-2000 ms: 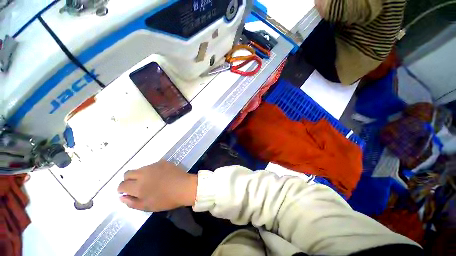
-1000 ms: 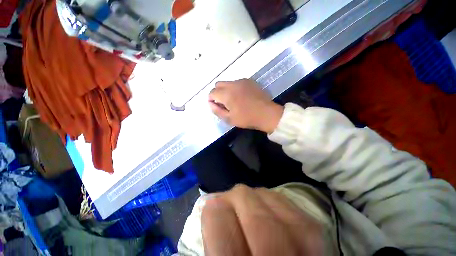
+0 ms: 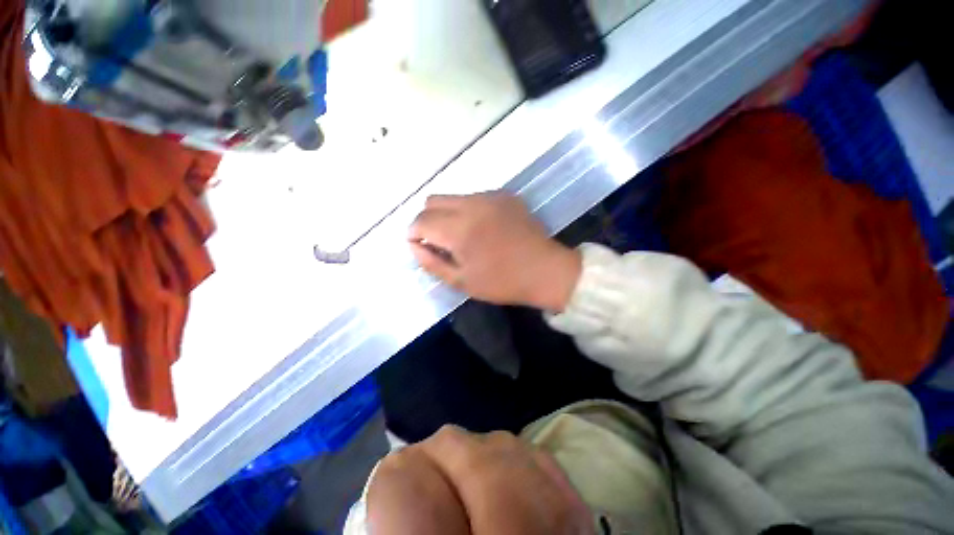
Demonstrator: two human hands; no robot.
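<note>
My right hand [image 3: 483, 249] rests on the white table near its front edge, fingers curled; whether anything is between the fingertips cannot be told. My left hand [image 3: 473, 487] is blurred and large at the bottom, in front of my lap, cut off by the lower edge; its fingers look bent and their tips are hidden. The bundle of rust-orange garment pieces [image 3: 99, 209] drapes over the table at the left, away from both hands. The sewing machine head [image 3: 178, 63] is at the upper left, blurred, with its needle area hidden.
A smartphone [image 3: 546, 44] lies on the machine bed at the top. A ruler strip [image 3: 282, 381] runs along the table edge. Orange cloth [image 3: 826, 230] lies in a blue crate [image 3: 853, 125] below the table at the right. More blue lattice shows under the left table edge.
The view has swung left from the phone and scissors towards the orange bundle. My left hand has come into view at the bottom. My right hand stays at the table edge, fingers still curled.
</note>
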